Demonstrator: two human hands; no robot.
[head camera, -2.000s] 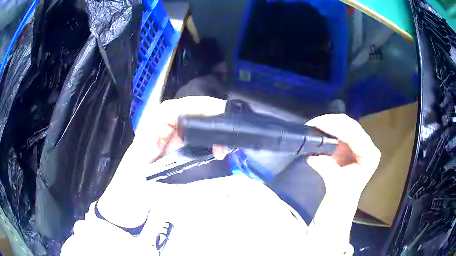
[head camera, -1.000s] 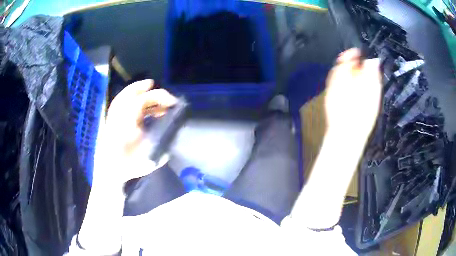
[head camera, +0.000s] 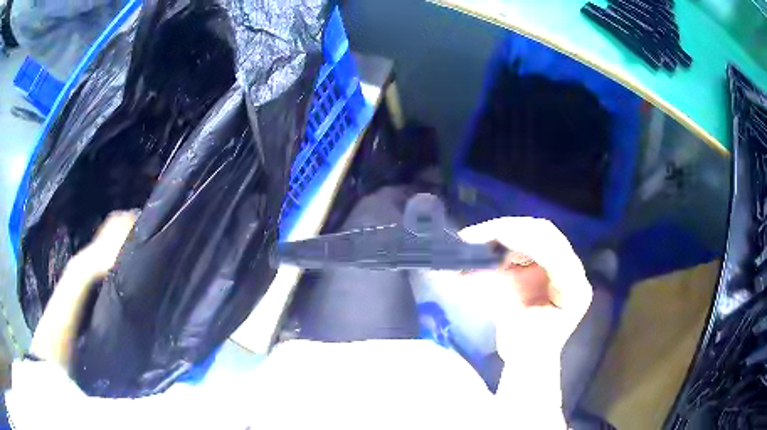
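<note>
A matt black moulded bar part (head camera: 362, 249) with a round boss on its upper edge lies nearly level above my lap. My right hand (head camera: 536, 273) is shut on its right end. The bar's left end is free. My left hand (head camera: 108, 239) is at the far left, inside the mouth of the crinkled black plastic bag (head camera: 189, 193). Its fingers are blurred and partly hidden by the bag, so I cannot tell whether it holds anything.
A blue lattice crate (head camera: 324, 126) surrounds the bag. A blue bin (head camera: 538, 138) with dark contents stands below the green bench (head camera: 563, 29), which bears several black bars (head camera: 643, 32). A brown carton (head camera: 660, 336) and a tray of black parts (head camera: 740, 353) are at right.
The view has turned left. My left hand has moved left into the bag's mouth. My right hand has come back from the parts tray to above the lap and now holds a bar part.
</note>
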